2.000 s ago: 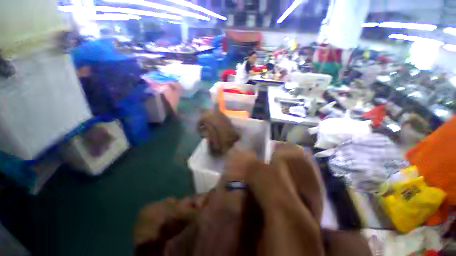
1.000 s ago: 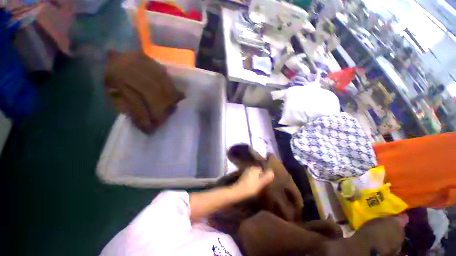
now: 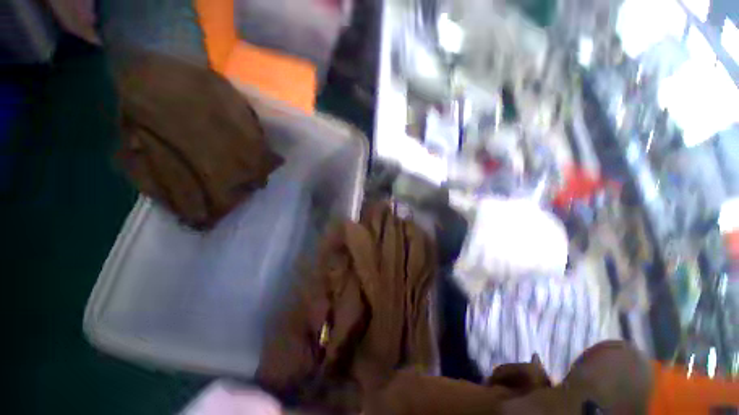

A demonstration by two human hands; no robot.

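A bunched brown garment (image 3: 393, 284) hangs over the right front side of the white plastic bin (image 3: 113, 300). A small yellowish spot shows on its dark folds. More brown cloth (image 3: 462, 397) runs along the bottom edge to the right. Another brown garment heap (image 3: 190, 142) lies over the bin's far left corner. Neither of my hands can be made out; only a pale pink sleeve (image 3: 231, 401) shows at the bottom edge. The frame is blurred.
An orange piece (image 3: 271, 73) stands behind the bin. To the right are a blurred white sewing table (image 3: 413, 162), a white bag (image 3: 514, 239), a patterned cloth bundle (image 3: 535, 320) and orange cloth (image 3: 697, 393). Green floor (image 3: 49, 243) shows at the left.
The bin and the heap on its corner sit lower and further left in view. The brown garment is now gathered against the bin's right side. The hand and forearm seen earlier have gone from view.
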